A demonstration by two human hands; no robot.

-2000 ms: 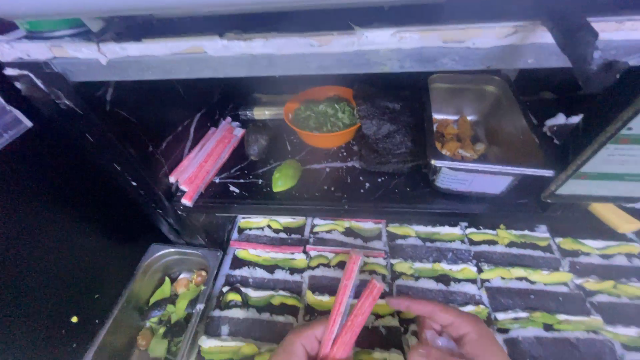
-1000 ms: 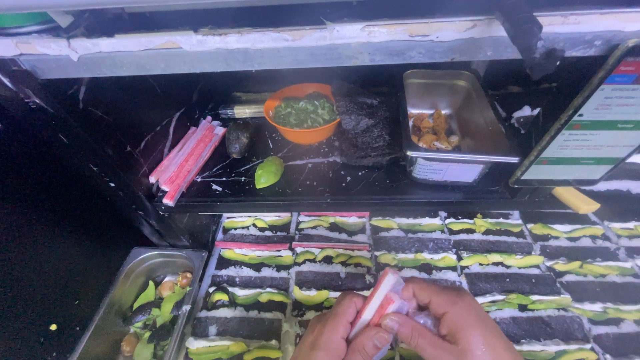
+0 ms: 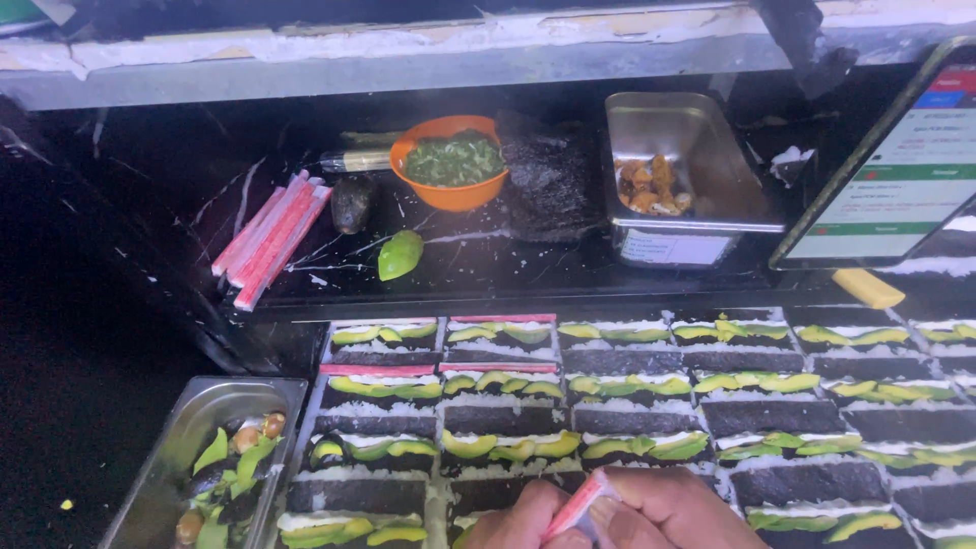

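At the bottom edge, my left hand [image 3: 522, 522] and my right hand [image 3: 663, 511] meet over the rows of nori sheets, both with fingers closed around a red-and-white crab stick [image 3: 577, 505]. My fingers hide part of it; whether there is a second stick in them cannot be told. Beneath and around my hands lie nori sheets with rice [image 3: 770, 418], topped with white spread and avocado slices [image 3: 507, 444]. Thin crab strips [image 3: 499, 367] lie along several sheets at the upper left. More crab sticks [image 3: 274, 236] are piled on the black marbled shelf.
On the shelf are a dark avocado [image 3: 351, 204], a green fruit piece [image 3: 400, 255], an orange bowl of chopped greens [image 3: 450, 197], nori sheets [image 3: 549, 179] and a steel pan [image 3: 686, 221]. A tablet [image 3: 884, 168] leans at right above a yellow handle [image 3: 868, 288]. Another pan [image 3: 171, 442] holds avocado scraps.
Two seconds ago two crab sticks stood upright in my left hand, with my right hand apart from them. Both hands have since come together around crab stick and sit lower in view.
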